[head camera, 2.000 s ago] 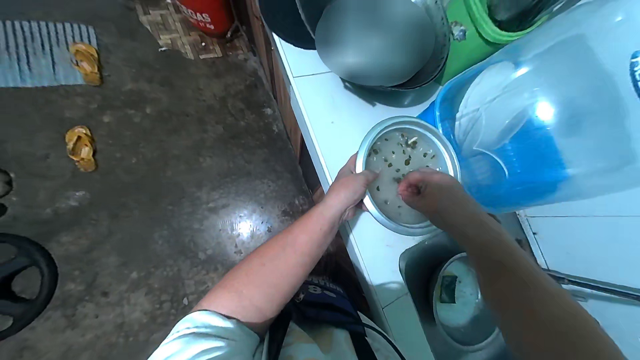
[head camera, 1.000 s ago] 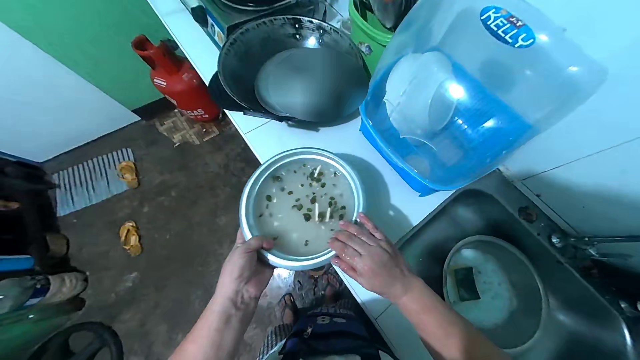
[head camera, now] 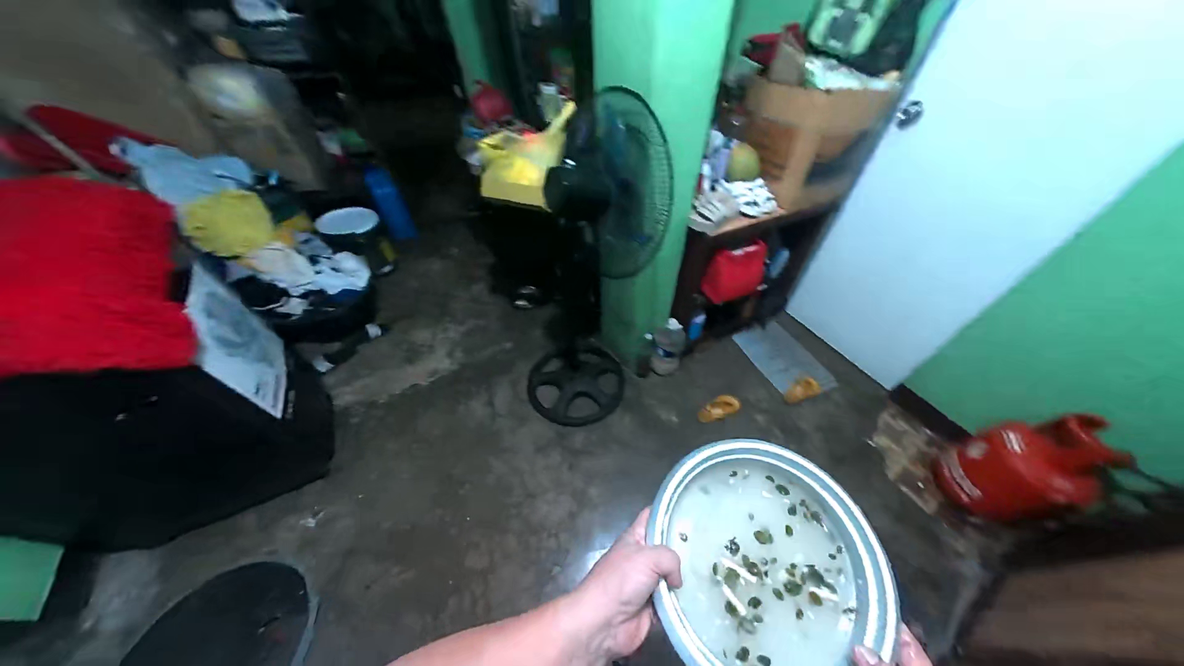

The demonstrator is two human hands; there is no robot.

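A round metal pot (head camera: 775,560) with a pale rim holds whitish liquid with small green leaves and a few pale strips floating in it. My left hand (head camera: 624,587) grips its left rim, the thumb over the edge. At the lower right of the rim my right hand (head camera: 890,647) holds on too; only its fingertips show at the bottom edge of the view. The pot is above the concrete floor, in the lower right part of the view.
A black stand fan (head camera: 575,384) stands by a green pillar (head camera: 638,305). Orange slippers (head camera: 720,408) lie on the floor near a grey mat (head camera: 782,356). At right lies a red gas cylinder (head camera: 1017,470); at left, a red cloth (head camera: 88,277) covers a dark bulky object. A round dark object (head camera: 227,615) is lower left.
The view has swung left from the counter and sink to the room. Two seconds ago my right hand was over the liquid; now both hands hold the pot, away from the counter.
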